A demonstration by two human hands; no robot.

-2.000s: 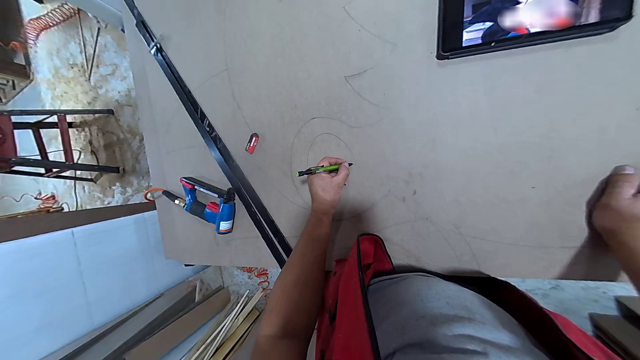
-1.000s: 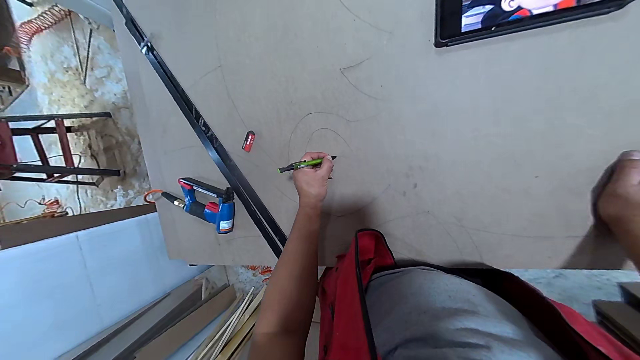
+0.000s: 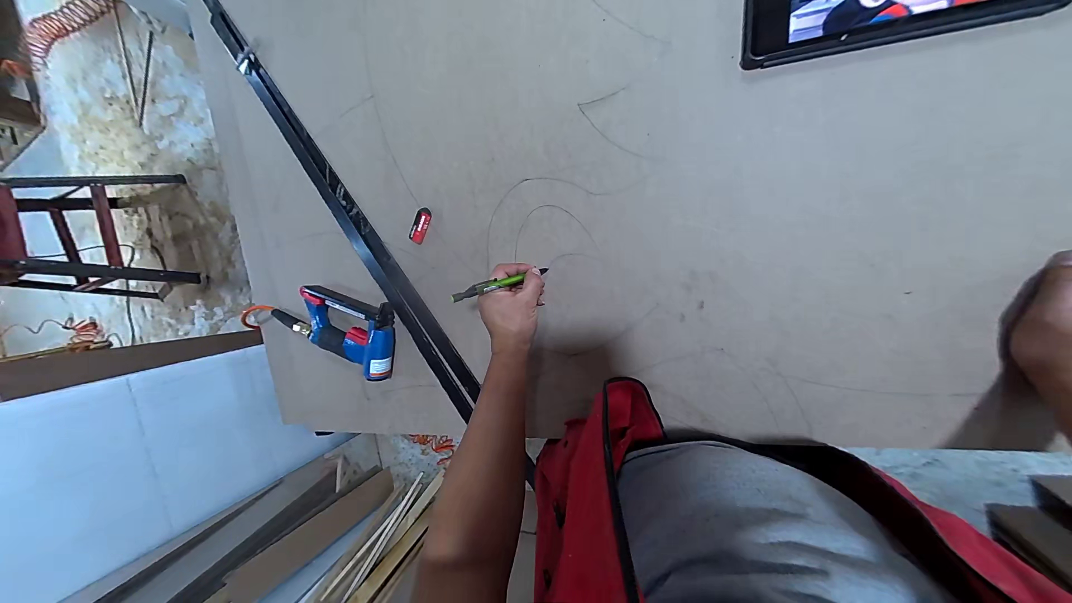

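My left hand [image 3: 512, 310] grips a green and black pen or pencil [image 3: 501, 285], its dark tip at the right, on a large light-brown board [image 3: 821, 226]. Thin curved lines [image 3: 548, 207] are drawn just above the hand. A red and black eraser-like block [image 3: 420, 226] lies to the upper left. Beyond it a long black metal bar [image 3: 352, 209] crosses the board diagonally, passing beneath my left forearm. My right hand [image 3: 1043, 335] is at the right edge, low over or on the board, partly cut off; its fingers cannot be made out.
A blue and black pneumatic stapler [image 3: 347, 331] with an orange hose lies left of the bar. A tablet [image 3: 904, 38] showing a picture rests at the top right. Wood strips [image 3: 385, 536] are below the board's lower-left edge. A red and black metal stand [image 3: 100, 226] stands at the left.
Over the last two seconds, my left hand has shifted a little left and down from the drawn arcs, with the pen or pencil still in it. A new short arc shows near its tip.
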